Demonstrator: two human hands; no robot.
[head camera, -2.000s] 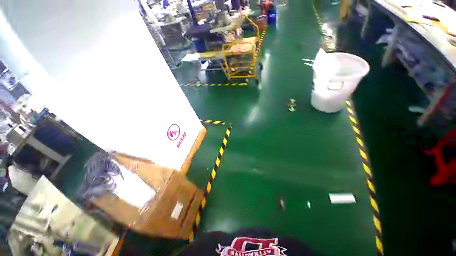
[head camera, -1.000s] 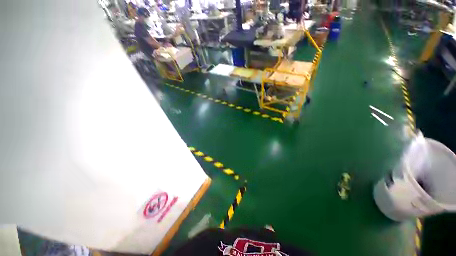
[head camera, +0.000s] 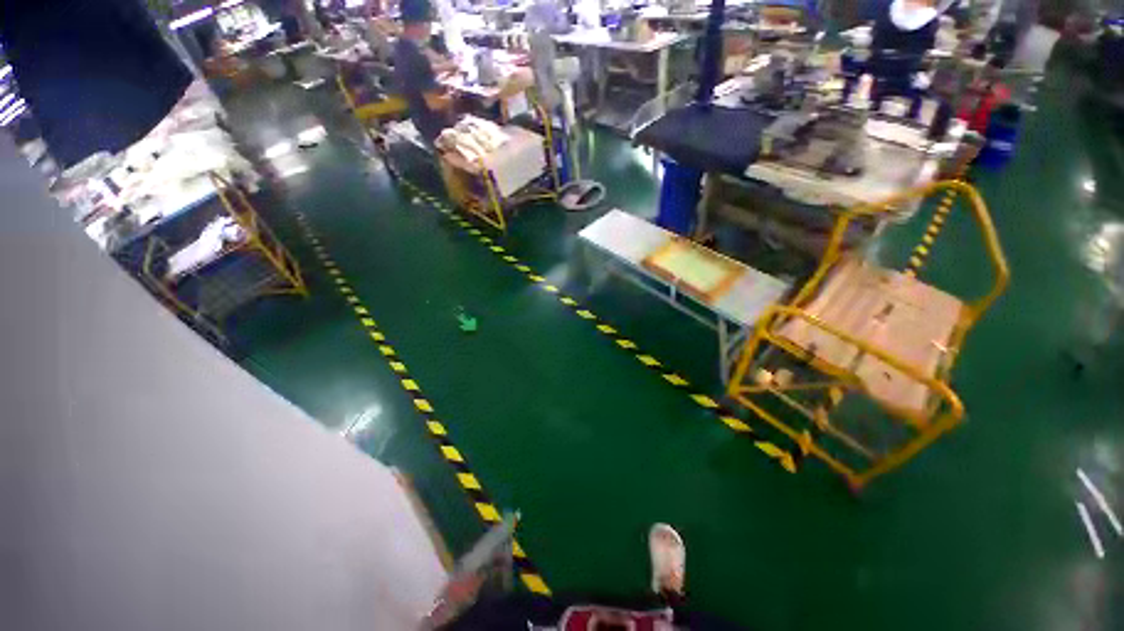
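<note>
What looks like my left hand (head camera: 454, 597) is small and blurred at the bottom edge, left of my dark top. A greyish, partly see-through item, possibly a plastic bag (head camera: 491, 550), shows right at it. The blur hides the fingers and whether they grip it. My right hand is not in view. The red and white print on my top (head camera: 606, 619) shows at the bottom edge, with a light shoe (head camera: 667, 560) just above and right of it.
A large white panel (head camera: 185, 456) fills the lower left. A yellow-framed trolley (head camera: 878, 333) stands right, beside a low bench (head camera: 641, 243). Yellow-black tape (head camera: 425, 413) marks the green floor. A person (head camera: 415, 74) stands by a loaded cart (head camera: 499, 166). White strips (head camera: 1090, 528) lie far right.
The view has turned left and moved forward. The white bin has left the picture, the trolley and bench look nearer, and a second tape line and loaded table now show at left.
</note>
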